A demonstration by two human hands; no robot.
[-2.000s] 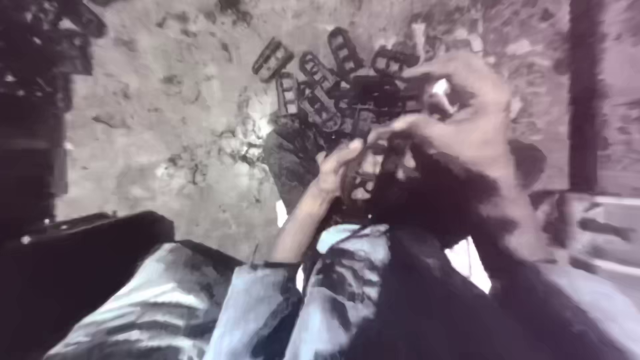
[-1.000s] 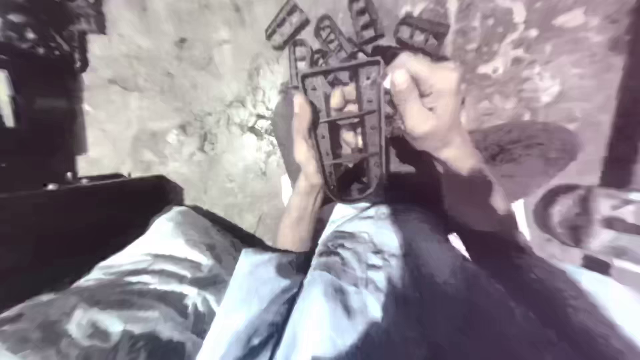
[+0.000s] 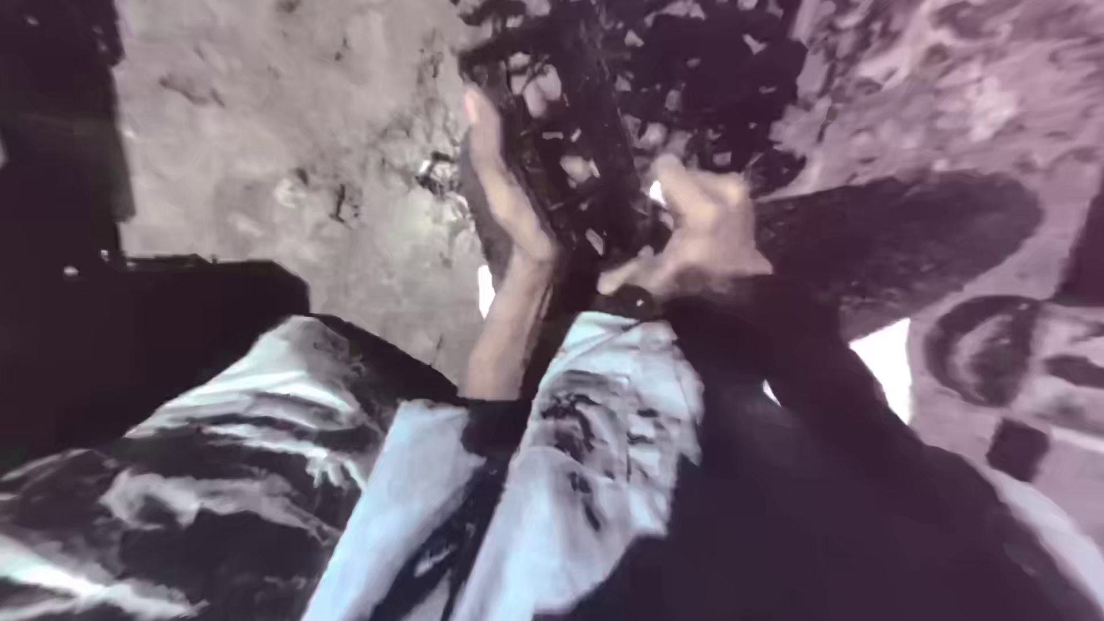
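Note:
The picture is blurred. My left hand [image 3: 517, 207] lies along the left side of a dark slotted frame-like part [image 3: 595, 129], its thumb extended upward and its other fingers hidden behind or under the part. My right hand [image 3: 703, 224] is at the part's lower right, fingers curled. A small bright white spot shows by its fingertips; whether that is a held object or light cannot be told. Behind the part, more dark slotted pieces [image 3: 716, 60] lie in a heap, and their outlines merge with it.
Rough, stained ground [image 3: 328, 172] stretches left of the hands. A dark box-like object [image 3: 172, 345] stands at the left. At the right are a dark oval shape [image 3: 914, 233] and a round dark-rimmed object [image 3: 983, 349]. My light, stained clothing [image 3: 604, 414] fills the lower middle.
The part, its barred face plain a second ago, now appears blurred and farther up, overlapping the heap. My right hand has come lower and slightly left. Two seconds ago both hands were close together.

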